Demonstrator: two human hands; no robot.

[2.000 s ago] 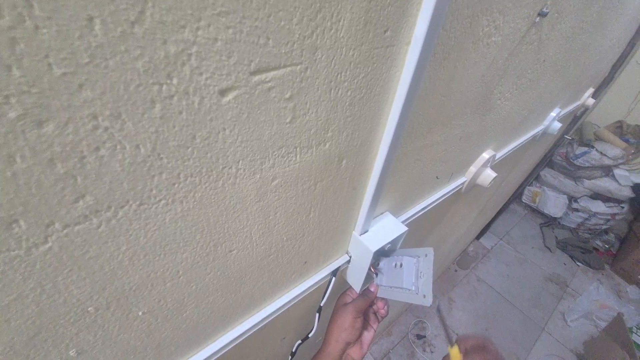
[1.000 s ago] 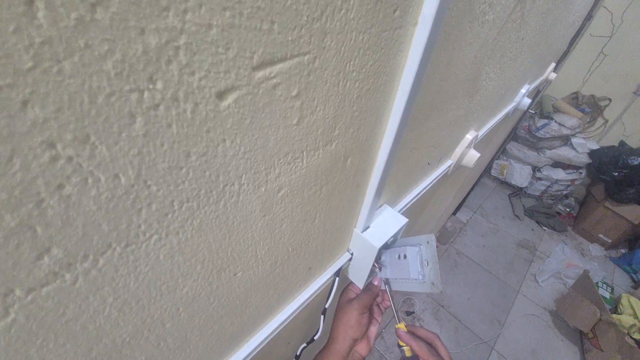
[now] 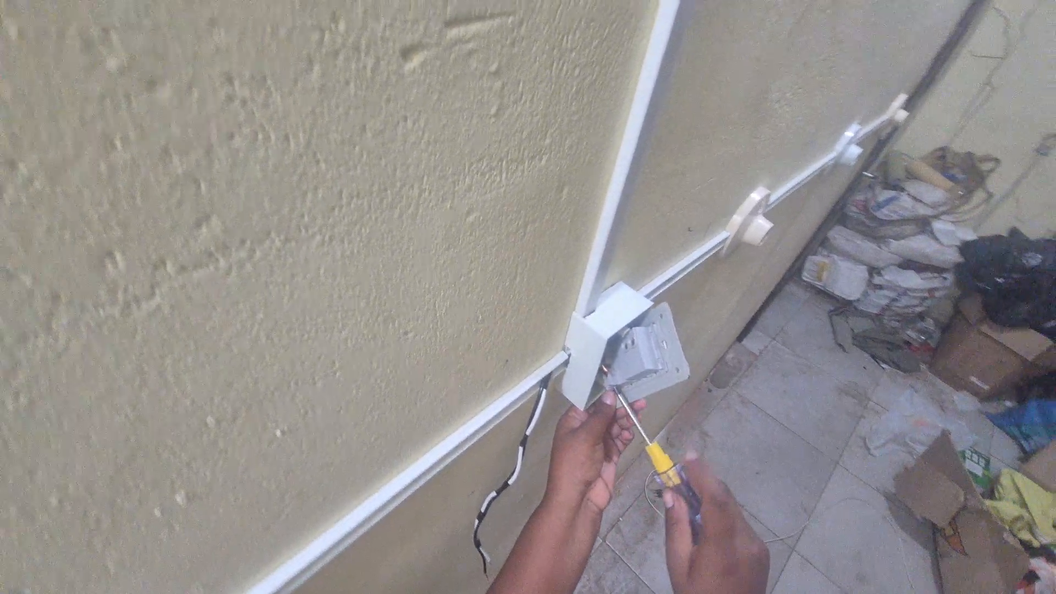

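A white surface-mount electrical box (image 3: 587, 355) sits on the wall where white cable trunking (image 3: 631, 148) meets from above and both sides. A switch or socket plate (image 3: 652, 355) hangs tilted at the box's open side, its back showing. My left hand (image 3: 590, 445) is under the box, fingers at the plate's lower edge; what it pinches is partly hidden. My right hand (image 3: 714, 524) grips a screwdriver (image 3: 662, 462) with a yellow and dark handle, its tip at the plate's lower corner. A black and white twisted wire (image 3: 516, 474) dangles from the trunking left of the box.
Several round lamp holders, the nearest one (image 3: 749, 221) cream, sit along the trunking to the right. Stacked sacks (image 3: 895, 247), black plastic bags (image 3: 1006, 276) and a cardboard box (image 3: 986, 351) lie by the far wall. Torn cardboard (image 3: 973, 511) and cloths lie on the tiled floor.
My right hand has come up with the screwdriver, whose tip was away from the plate two seconds ago and is now at it. The plate has tilted. My left hand remains under the box.
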